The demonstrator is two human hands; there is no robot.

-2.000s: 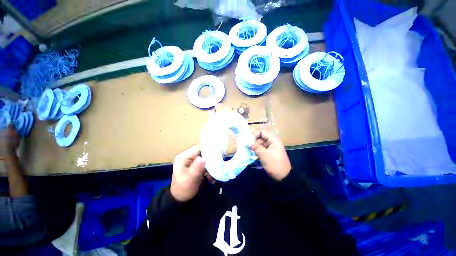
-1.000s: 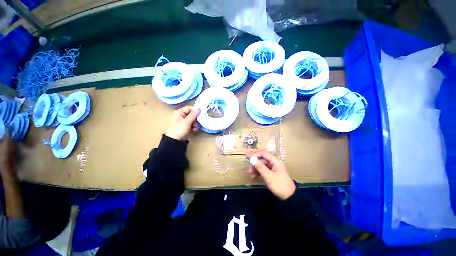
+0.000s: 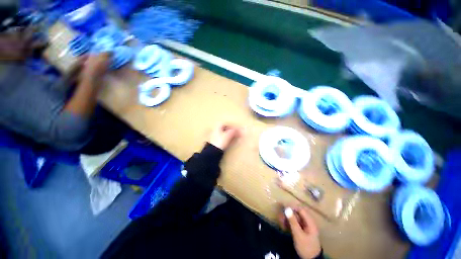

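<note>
The frame is blurred. My left hand [image 3: 226, 136] is over the cardboard, left of a white reel [image 3: 284, 149] and apart from it; its fingers look curled and I see nothing in them. My right hand [image 3: 303, 230] is at the bench's front edge, below a small metal piece [image 3: 314, 192]. A small white spot shows at its fingertips; I cannot tell whether it is a held thing. Several reel stacks with pale-blue strands in their holes stand behind and to the right, one [image 3: 366, 163] near the metal piece.
Cardboard bench cover [image 3: 187, 119] runs along the green belt [image 3: 242, 43]. Smaller reels [image 3: 154, 91] lie at the left, by another person's arm [image 3: 91, 86]. Tangled pale-blue strands [image 3: 164, 25] and a crumpled plastic bag [image 3: 371, 60] lie on the belt. A blue tote [image 3: 452, 243] is at the right edge.
The view has swung left and tilted, so the reels appear further right. My left hand has left the front reel and is now left of it. My right hand stays near the metal piece.
</note>
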